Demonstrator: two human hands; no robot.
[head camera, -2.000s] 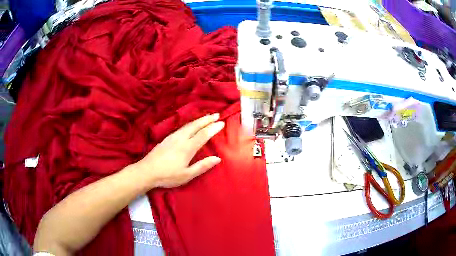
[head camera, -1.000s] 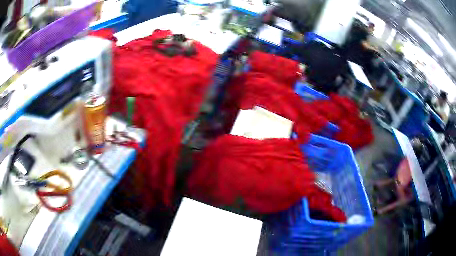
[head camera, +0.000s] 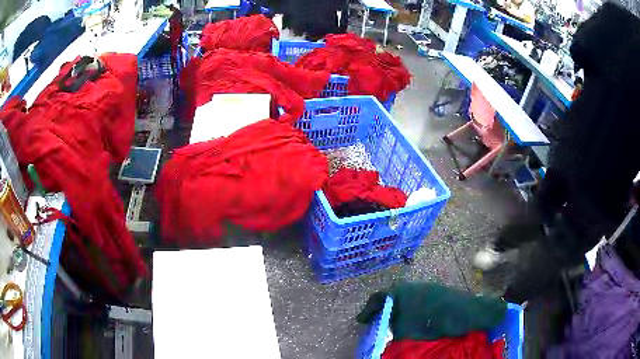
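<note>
Neither of my hands is in view. A large red fabric heap lies nearest in front of me, beside a blue slatted crate. The crate holds some red fabric and a small white item. A pale flat sheet or board lies at the back of the heap. More red fabric hangs over a table at the left. Scissors handles show at the left edge on the machine table.
A white rectangular surface stands at the bottom. A second blue crate at the lower right holds dark green cloth and red fabric. A person in black is at the right. A pink chair stands by a white table.
The view has swung right, away from the sewing machine to the aisle and crates. My left hand, on the red fabric two seconds ago, is out of view. The person in black now shows at the right.
</note>
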